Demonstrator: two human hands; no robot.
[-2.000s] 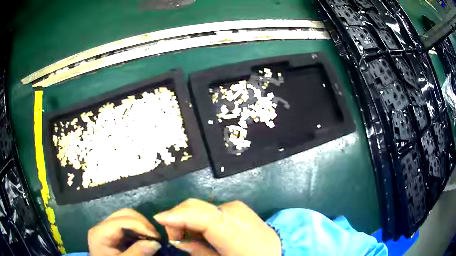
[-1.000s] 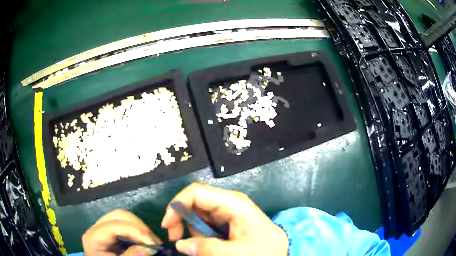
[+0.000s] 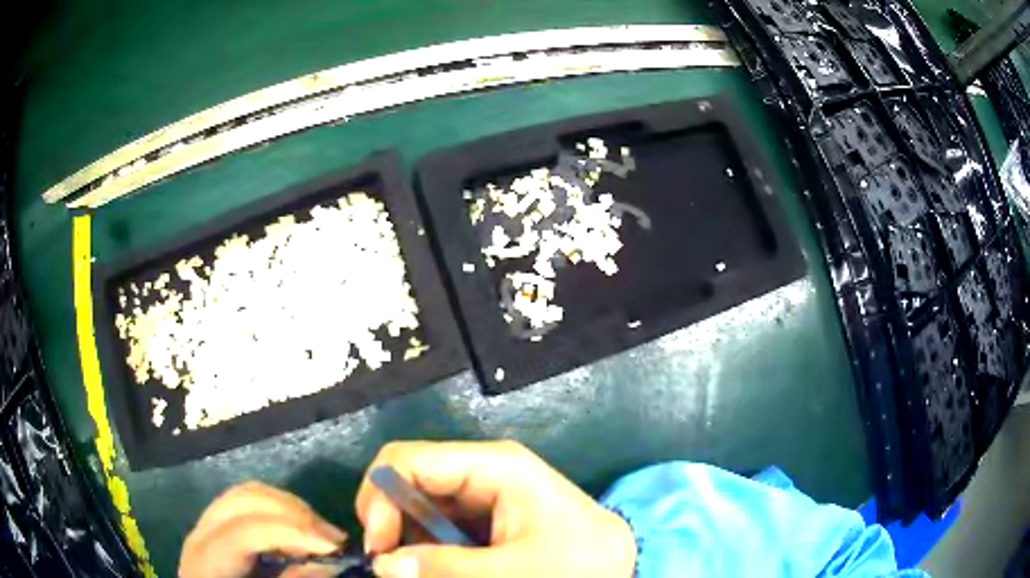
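Observation:
My left hand (image 3: 258,531) is at the bottom edge, partly cut off, with its fingers around a small dark part (image 3: 311,562) that is mostly hidden. My right hand (image 3: 497,508) touches or nearly touches it from the right. A slim grey-blue tool (image 3: 418,505) lies across the fingers of my right hand; its working tip cannot be seen. Beyond my hands, the left black tray (image 3: 271,416) is heaped with tiny white to cream pieces (image 3: 294,305). The right black tray (image 3: 633,348) holds a smaller heap of such pieces with greyish translucent scraps.
Glossy black blister sheets (image 3: 892,226) with dark perforated parts stand at the right; more glossy black sheet (image 3: 45,452) shows at the left edge. Two pale strips (image 3: 395,90) cross the green surface behind the trays. Yellow tape (image 3: 88,339) runs down the left.
The slim tool has come into sight in my right hand since the oldest frame. My right hand has shifted slightly left since the last frame. The view has moved a little.

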